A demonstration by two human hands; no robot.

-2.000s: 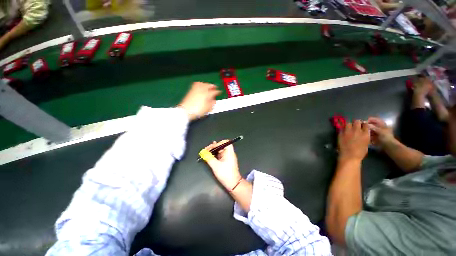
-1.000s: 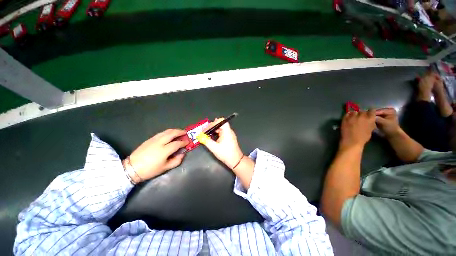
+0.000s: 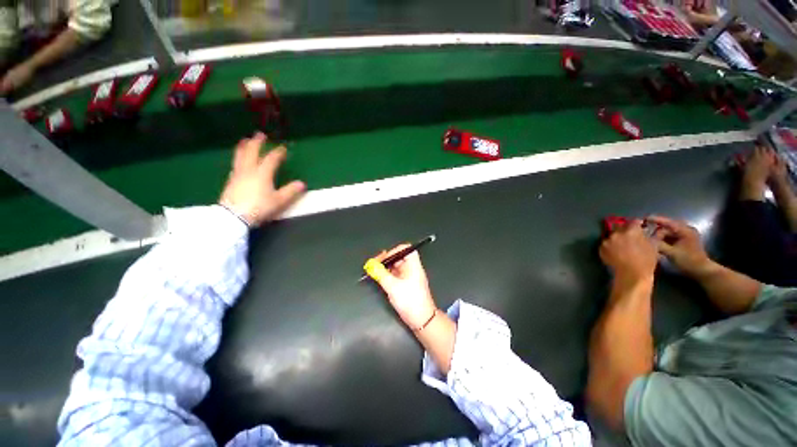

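My left hand (image 3: 255, 185) is stretched over the rail at the near side of the belt, fingers spread, holding nothing. A red labelled unit (image 3: 262, 98), slightly blurred, lies on the green belt just beyond its fingertips, not touching them as far as I can tell. My right hand (image 3: 406, 286) holds a pen-like tool (image 3: 409, 252) above the dark worktop. The tool has a black shaft and a yellow section at the fingers, its thin tip pointing down left. Another red labelled unit (image 3: 472, 144) lies on the belt near the rail.
The white rail (image 3: 376, 189) runs between the green belt (image 3: 367, 105) and the dark worktop (image 3: 349, 349). Several red units lie at the belt's left and right. A grey post (image 3: 74, 188) stands at left. At right a neighbour's hands (image 3: 634, 249) hold a red unit. Other people's arms show farther off.
My left hand has left the red unit it held on the worktop and reached out over the belt. That unit is out of my hands. My right hand still holds the tool; the view has tilted up.
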